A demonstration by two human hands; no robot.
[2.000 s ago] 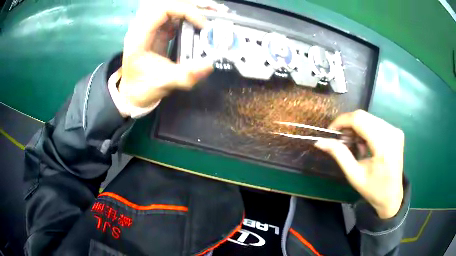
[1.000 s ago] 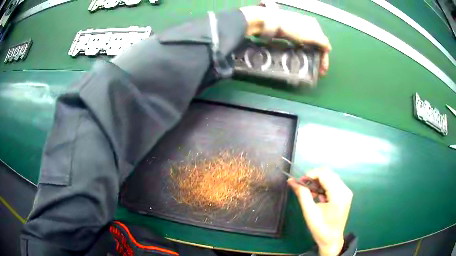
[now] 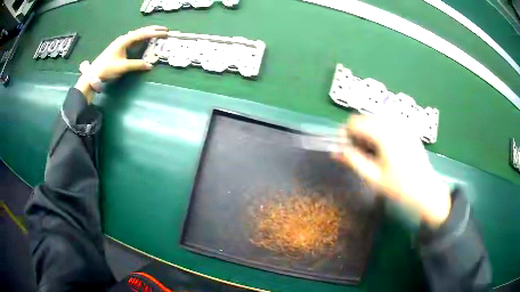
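My left hand (image 3: 118,57) is at the left end of a silvery-white metal assembly (image 3: 208,54) on the green surface, thumb and fingers around its end. The assembly lies flat. My right hand (image 3: 382,162) is blurred above the right part of the black tray (image 3: 196,182). It holds blurred tweezers (image 3: 319,142) that point left over the tray's back part. A heap of copper-coloured wire pieces (image 3: 299,223) lies in the tray. Another metal assembly (image 3: 385,102) lies on the green surface just beyond my right hand, which partly covers it.
More metal assemblies lie on the green surface: one at the far left (image 3: 56,45), one at the top edge (image 3: 188,4) and one cut off at the right edge (image 3: 515,154). White stripes (image 3: 410,34) cross the surface at the back right.
My left hand has let go of the assembly it carried, now apparently the one at right, and moved left to another. My right hand has moved up and right with the tweezers.
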